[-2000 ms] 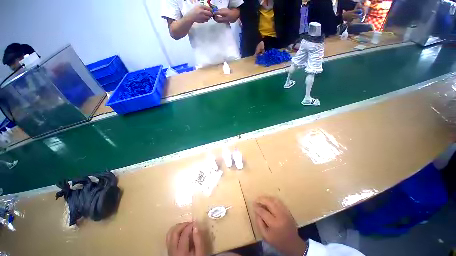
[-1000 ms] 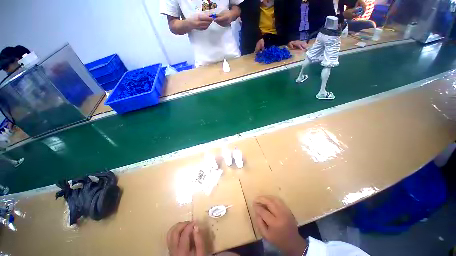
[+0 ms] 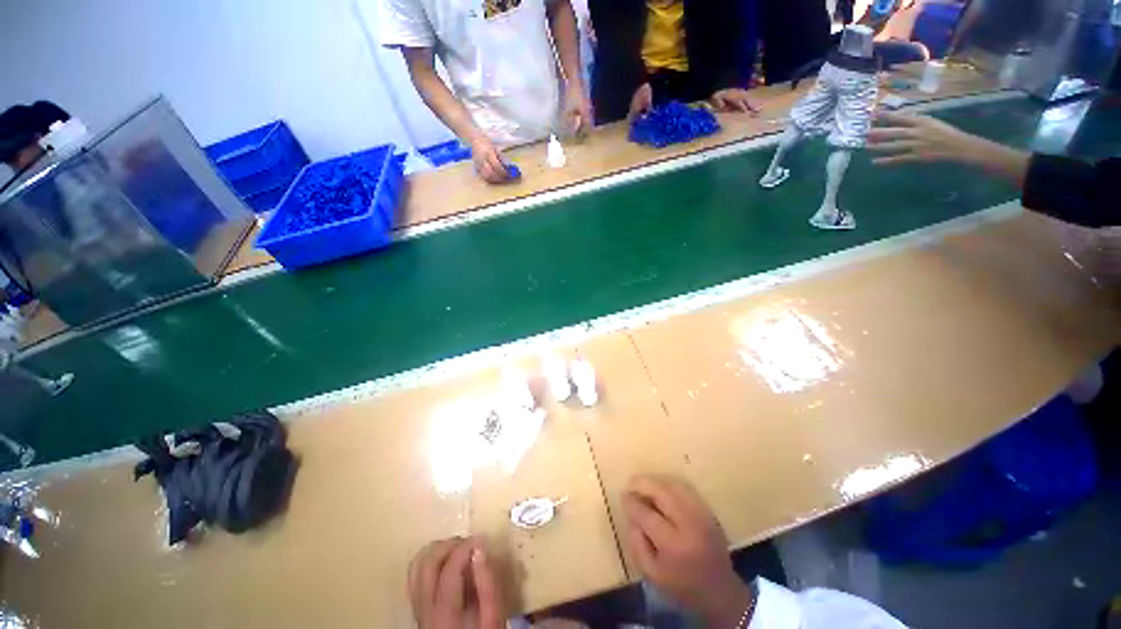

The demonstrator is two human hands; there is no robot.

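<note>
My left hand rests at the front edge of the bench, fingers curled, with nothing visible in it. My right hand rests to its right on the bench edge, fingers loosely bent, also with nothing visible in it. A small white oval dish lies between and beyond the hands, with a thin stick across it. White bottles stand farther back beside a crumpled printed packet. A pile of black sash parts lies on the bench at left. A striped figure lower body stands on the green belt.
The green conveyor belt runs beyond the bench. Across it are a blue crate of small blue parts, a blue heap, a glass-sided box and several people. Another person's hand reaches over the belt at right. Legs of figures show at far left.
The figure has moved right along the belt, and legs at far left have come farther in. Another person's arm has entered from the right. The worker opposite has lowered a hand to the bench. My hands stay put.
</note>
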